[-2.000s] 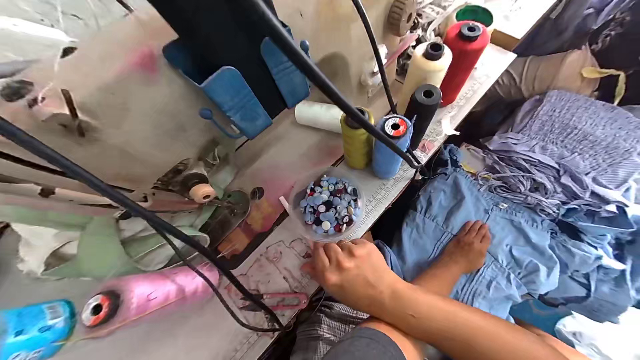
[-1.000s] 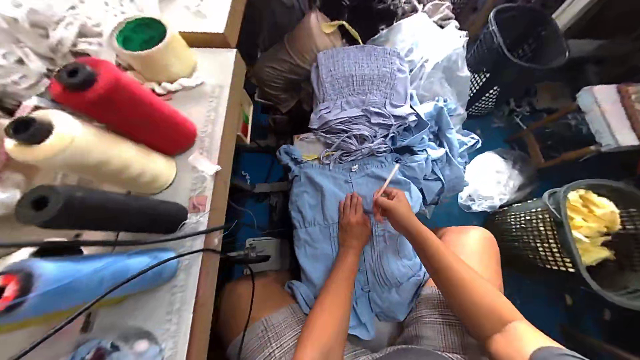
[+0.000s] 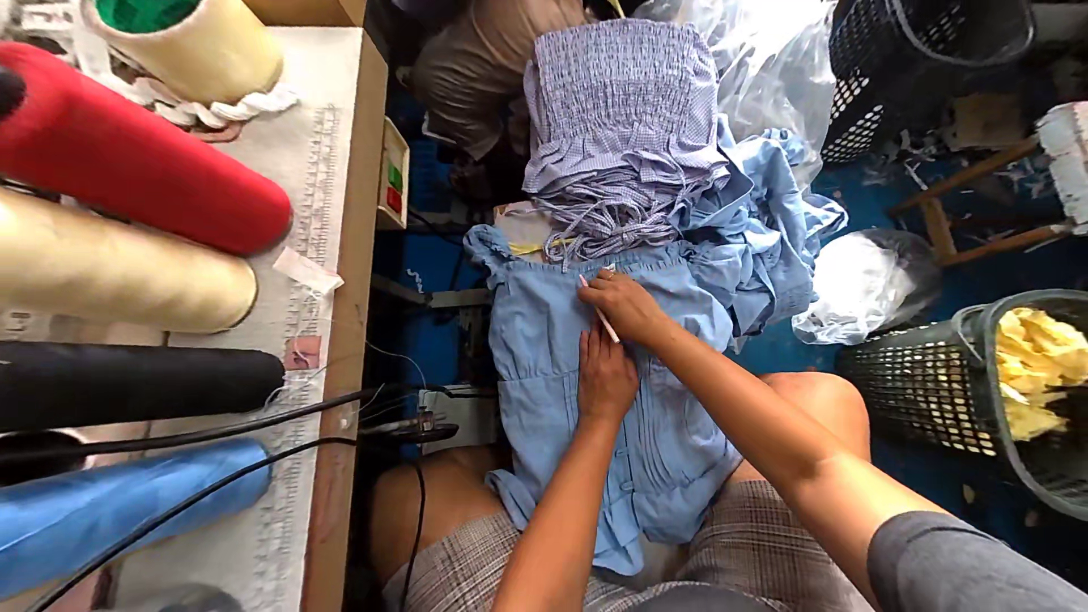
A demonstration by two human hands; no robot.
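A light blue garment (image 3: 544, 340) with a gathered neckline, pleats and a front placket lies across my lap. My left hand (image 3: 607, 378) rests flat on its middle, fingers pointing up toward the neckline. Just above, my right hand (image 3: 625, 304) grips a thin white stick-like marking tool (image 3: 608, 326), whose kind I cannot tell for certain; one end is near the neckline and the other close to my left fingertips. Beyond the neckline is a bundle of checked straps (image 3: 616, 208) below a smocked checked garment (image 3: 625, 85).
On the left, a table edge (image 3: 353, 255) borders red (image 3: 144, 153), cream (image 3: 119, 263), black (image 3: 136, 384) and blue (image 3: 127, 510) thread cones. Black cables cross that edge. Plastic bags (image 3: 850, 285) and mesh baskets (image 3: 918, 382) stand on the right, one holding yellow scraps (image 3: 1033, 365).
The view has swung from the table to my lap since the earliest frame. My right hand has moved up the garment toward the neckline since one second ago, with the white tool still in it.
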